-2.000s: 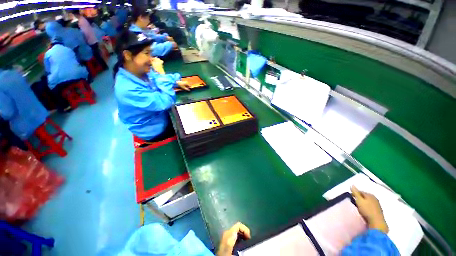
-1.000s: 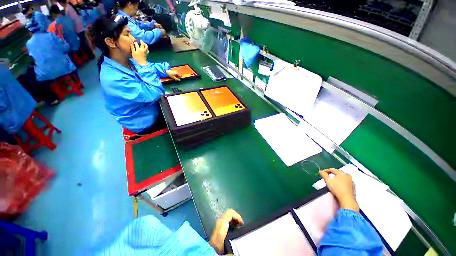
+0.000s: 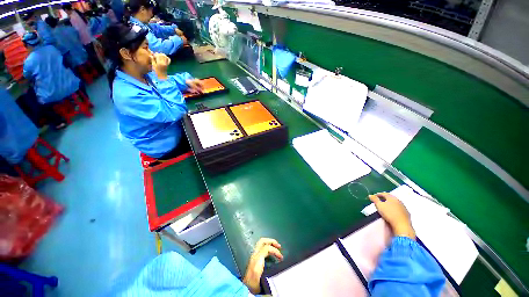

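A black tray (image 3: pixel 341 242) with two pockets lies at the bench's near edge, its front cut off by the picture. Thin whitish-pink sheets (image 3: pixel 316 272) cover both pockets. My left hand (image 3: pixel 264 261) is at the tray's left back corner with curled fingers; its grip is unclear. My right hand (image 3: pixel 394 213) reaches over the tray's back right edge, fingertips close together beside a thin faint ring (image 3: pixel 358 190) on the bench. Whether they touch the ring or hold anything is unclear. My right sleeve hides part of the right pocket.
A tray stack (image 3: pixel 241 148) with orange panels on top stands farther along the green bench. Beyond it a seated person has a hand at another orange-filled tray (image 3: pixel 212 86). White papers (image 3: pixel 330 159) lie at the back rail. A red-edged board (image 3: pixel 174 188) is left of the bench.
My right hand has moved left from the tray's right corner to beside the ring, and its sleeve now covers part of the tray. The seated person has turned the head.
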